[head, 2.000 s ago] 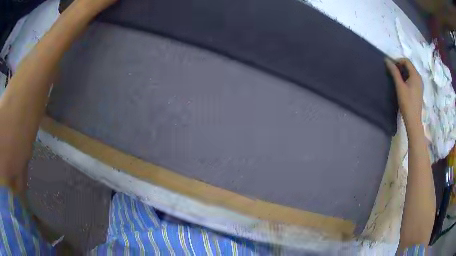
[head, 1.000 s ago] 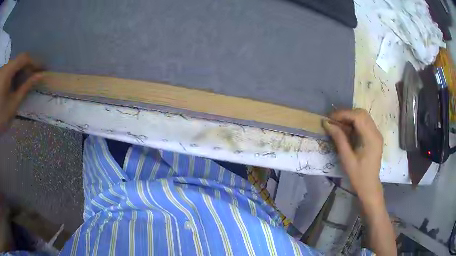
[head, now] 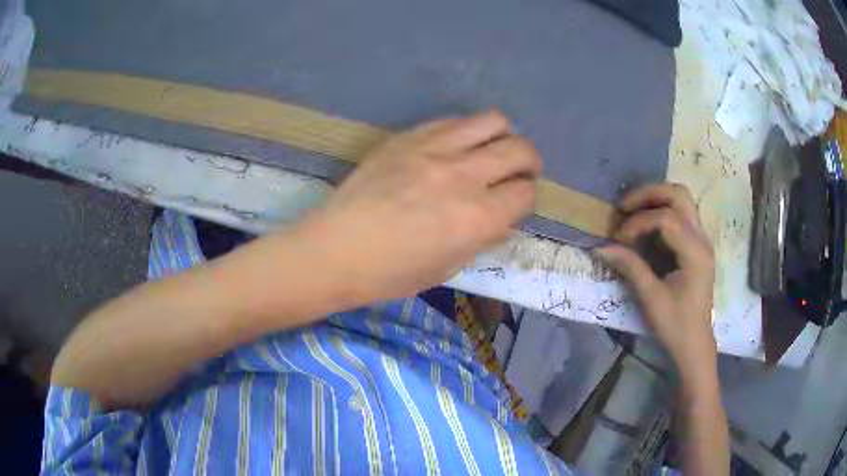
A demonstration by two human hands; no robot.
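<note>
A grey cloth panel [head: 371, 65] lies flat on the table. A long tan strip [head: 214, 112] lies on it near its near edge, with a narrow grey margin of cloth showing on the near side. My left hand [head: 436, 200], slightly blurred, is over the middle of the strip and hides part of it; its fingers are bent and its grip cannot be told. My right hand [head: 659, 242] is at the strip's right end, with thumb and fingers pinching the cloth edge there.
An iron [head: 799, 223] stands at the right on a dark reddish-brown rest [head: 780, 327]. Crumpled white scraps [head: 785, 65] lie at the far right. A dark cloth piece [head: 650, 14] is at the far side. The table cover [head: 539, 284] shows along the near edge. A yellow tape measure [head: 483, 344] hangs below.
The view has tilted down from the wide panel. My left hand has moved from the strip's left end to its middle. My right hand stays at the right end. More grey margin shows beside the strip.
</note>
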